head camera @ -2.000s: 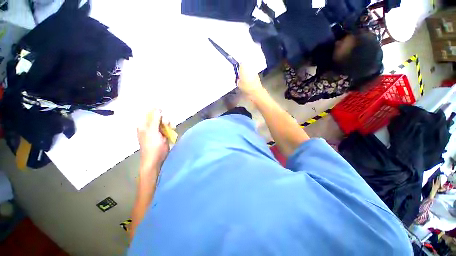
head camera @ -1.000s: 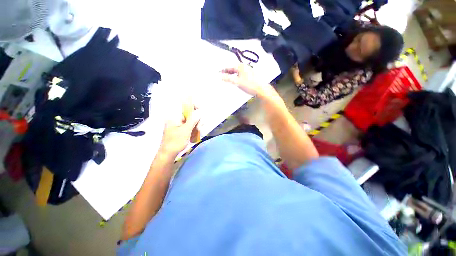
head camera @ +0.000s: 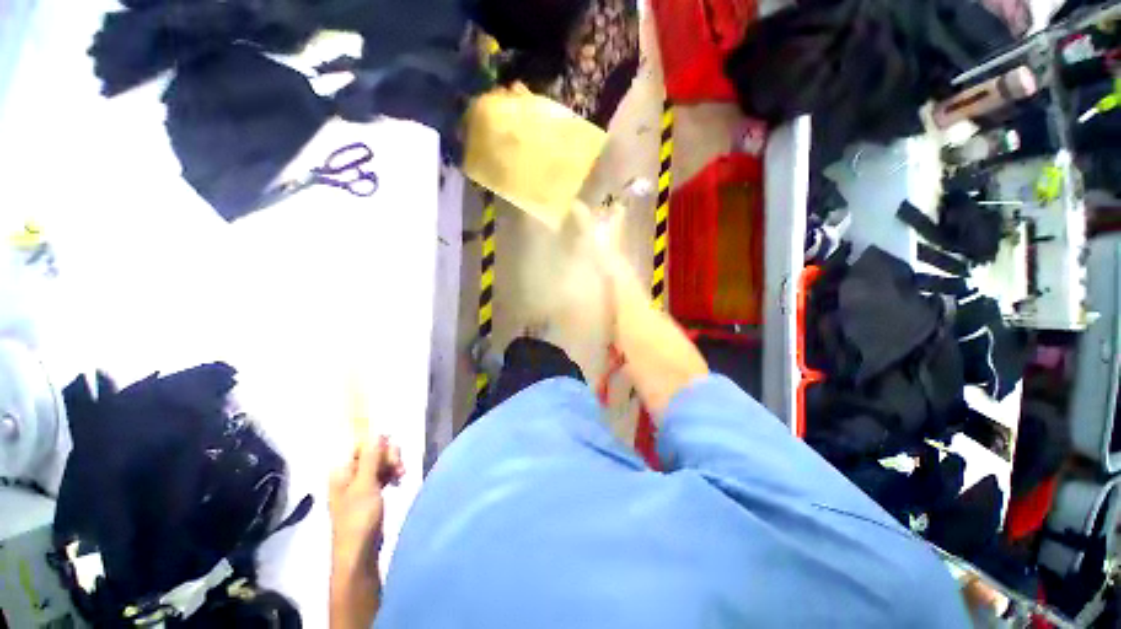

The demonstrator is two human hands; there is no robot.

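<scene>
My right hand (head camera: 588,231) is stretched forward over the aisle and holds a yellow-brown card sheet (head camera: 532,150) by its near corner. My left hand (head camera: 364,467) is over the near right part of the white table (head camera: 332,283). Its fingers are bent, and a pale, blurred narrow strip (head camera: 360,412) seems to stick up from them. Black-handled scissors (head camera: 338,172) lie on the table beside dark fabric pieces (head camera: 234,123).
A heap of dark cut pieces (head camera: 160,479) lies at the table's near left. Yellow-black tape (head camera: 664,209) marks the floor aisle. Red crates (head camera: 713,240) stand by the right-hand table, which bears dark garments (head camera: 879,320). A person's patterned sleeve (head camera: 602,55) shows at the top.
The view has turned to the right. The right hand has left the table area by the scissors and now holds the card sheet. The left hand remains by the table edge.
</scene>
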